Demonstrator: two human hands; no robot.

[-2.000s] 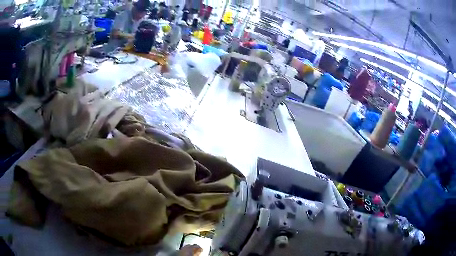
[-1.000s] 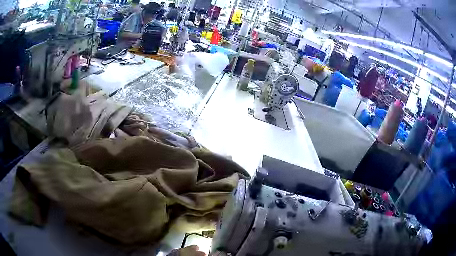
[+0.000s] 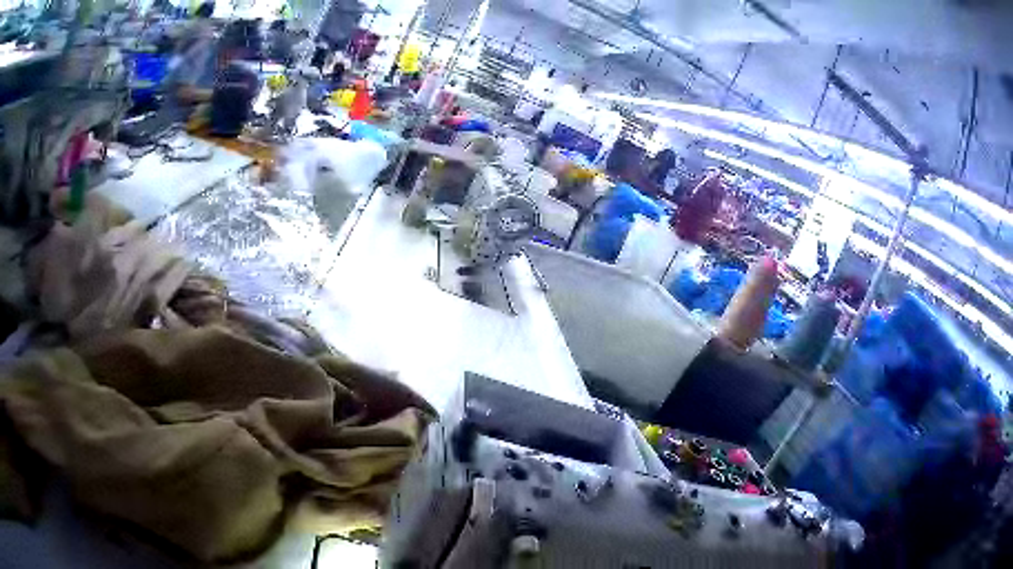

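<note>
A heap of tan-brown cloth (image 3: 211, 422) lies crumpled on the table left of the sewing machine. A paler beige cloth (image 3: 106, 267) lies behind it at the left. The white head of the sewing machine (image 3: 622, 517) runs along the bottom of the picture, cut off by the lower edge. A bright glow shows under its left end, beside the cloth. Neither of my hands is in the picture.
An open white carton (image 3: 544, 422) stands behind the machine head, with small coloured spools (image 3: 705, 458) beside it. Peach (image 3: 750, 302) and teal (image 3: 811, 331) cones stand at the right. Another sewing machine (image 3: 489, 228) and clear plastic wrap (image 3: 239, 239) are farther back.
The view has turned right and tilted up, so everything sits farther left. The fingertips seen earlier at the bottom edge near the needle area are out of the picture. The cloth heap looks unmoved.
</note>
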